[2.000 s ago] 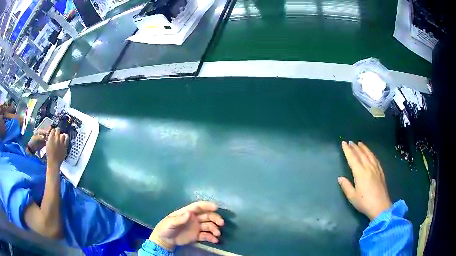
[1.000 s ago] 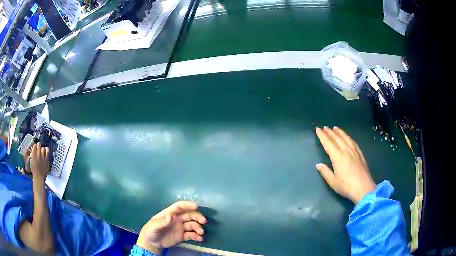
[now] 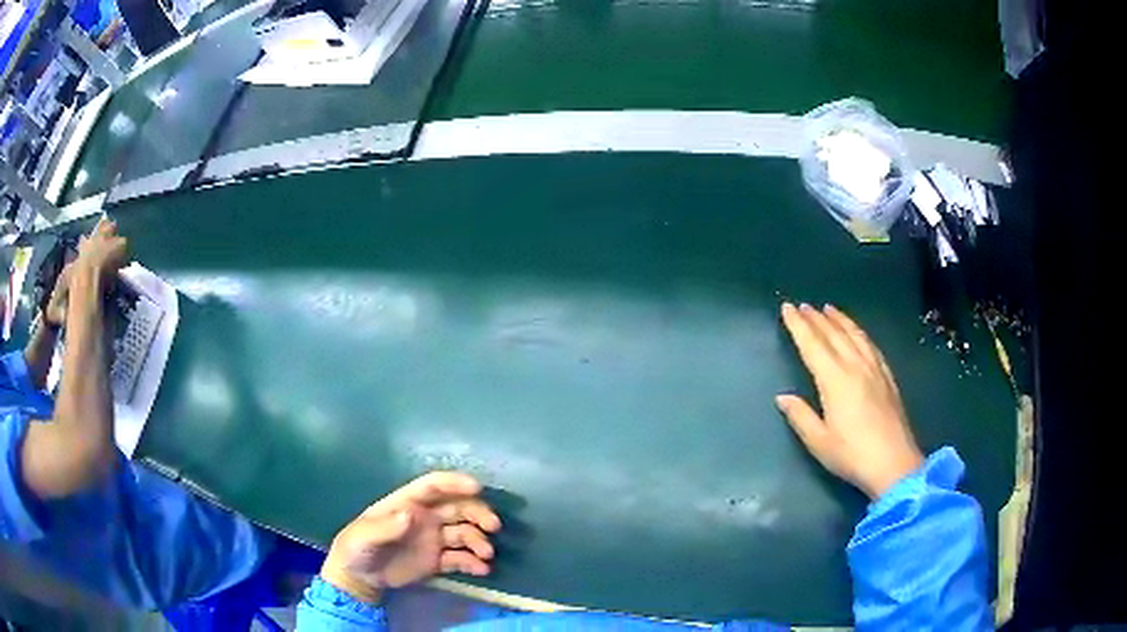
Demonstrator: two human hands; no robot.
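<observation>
My left hand (image 3: 417,533) is at the front edge of the green bench (image 3: 556,370), palm turned inward, fingers loosely curled and apart, holding nothing. My right hand (image 3: 850,393) lies palm down on the bench at the right, fingers extended, thumb apart, nothing visible in it. No unit lies between my hands. What is under the right palm is hidden.
A clear plastic bag with white contents (image 3: 855,169) stands at the back right, beside white-ended dark leads (image 3: 949,204). Loose specks (image 3: 952,336) and a thin yellow stick (image 3: 1002,361) lie right. A worker's arm (image 3: 82,358) reaches over a unit on a white sheet (image 3: 151,370) at left.
The view has shifted slightly. The neighbouring worker's hand has moved from the unit up toward the far side. My hands keep nearly the same pose and stay empty.
</observation>
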